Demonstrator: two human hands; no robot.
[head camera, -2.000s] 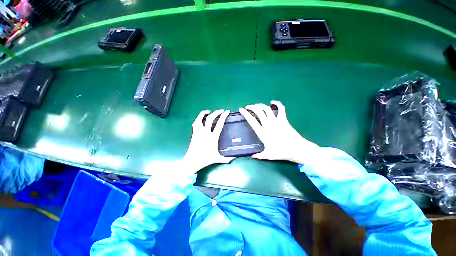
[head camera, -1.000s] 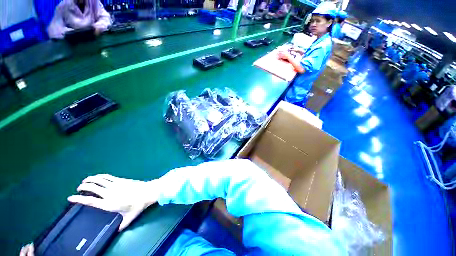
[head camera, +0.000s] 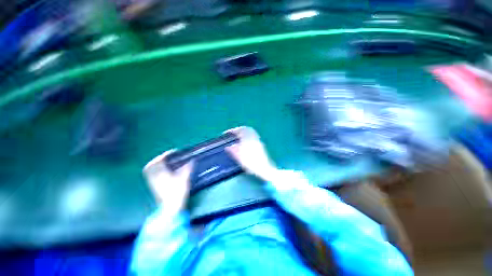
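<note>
The frame is strongly blurred. A dark grey handheld device (head camera: 210, 168) is held near the bench's front edge, its back with a small pale label facing up. My left hand (head camera: 170, 180) grips its left end, with the thumb on the back. My right hand (head camera: 248, 153) grips its right end. A darker rim runs along the far long side; whether the sleeve is fully around the device cannot be told.
The green bench (head camera: 178, 118) carries a dark device (head camera: 241, 66) beyond my hands, another (head camera: 385, 47) at the far right and a blurred upright one (head camera: 100, 129) at left. Bagged sleeves (head camera: 356, 118) lie at right. A cardboard carton (head camera: 448, 210) stands at lower right, a pink-red sheet above it.
The view has swung back left from the right side of the bench, where another person showed. Both hands are now in view on the device; my left hand was mostly cut off a second ago.
</note>
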